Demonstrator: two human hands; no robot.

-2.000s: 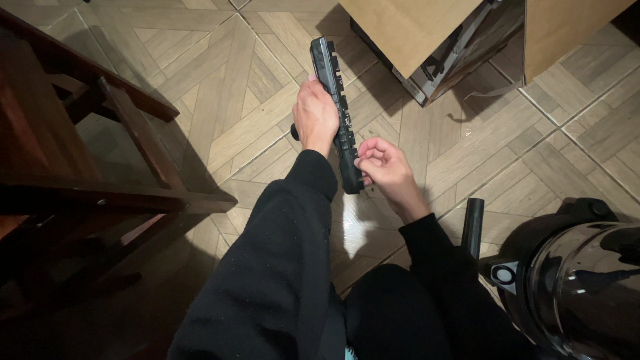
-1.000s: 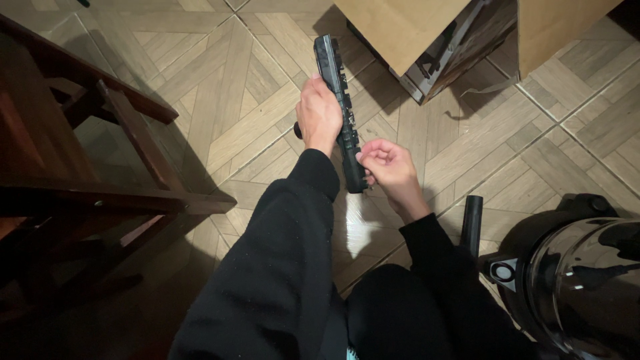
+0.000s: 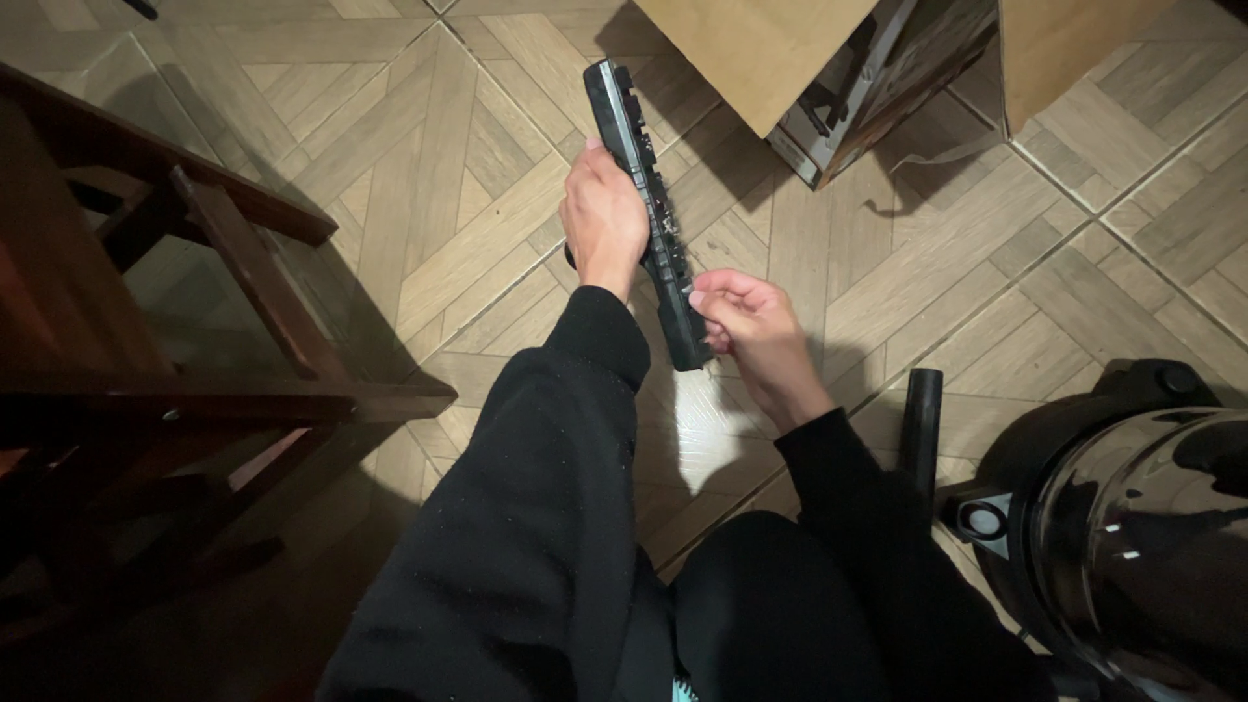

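Note:
My left hand (image 3: 604, 214) grips a long black vacuum cleaner floor head (image 3: 673, 283) near its middle, from the left side. The head is turned on edge, with its notched bristle side facing right and pale lint or hair caught along it. At the lower end of that side, my right hand (image 3: 756, 327) has thumb and index fingertips pinched together, touching the edge. Whether something thin is held between them cannot be made out. A lit patch lies on the floor below the head.
A canister vacuum cleaner (image 3: 1150, 526) stands at the lower right, with a black tube (image 3: 919, 424) beside it. An open cardboard box (image 3: 770, 58) is at the top right. Dark wooden furniture (image 3: 263, 283) stands at the left on the patterned tile floor (image 3: 429, 195).

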